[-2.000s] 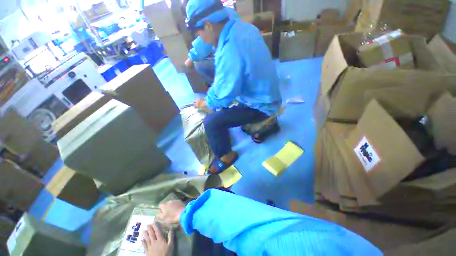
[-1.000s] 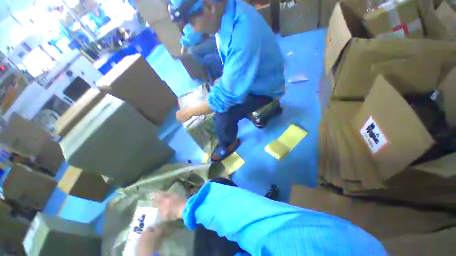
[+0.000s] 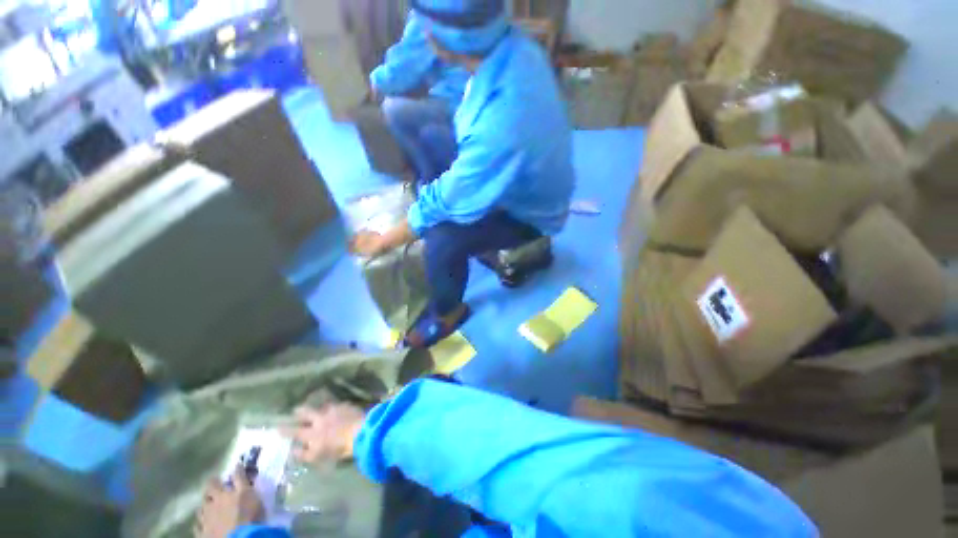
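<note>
A parcel wrapped in a grey-green sack lies at the bottom left, close to me. A white label with bold black print lies on its top. My right hand rests on the parcel at the label's right edge, fingers somewhat spread and blurred. My left hand lies over the label's lower left part, fingers apart, cut off by the bottom edge. Neither hand visibly grips anything. Clear tape shines below my right hand.
A squatting person in a blue smock touches a wrapped parcel ahead. Large boxes stand at left. Yellow sheets lie on the blue floor. Flattened cartons and an open carton fill the right.
My left hand has moved from the label's lower right to its lower left. My right hand remains beside the label, its fingers more spread. The other person's hand has moved down onto their parcel.
</note>
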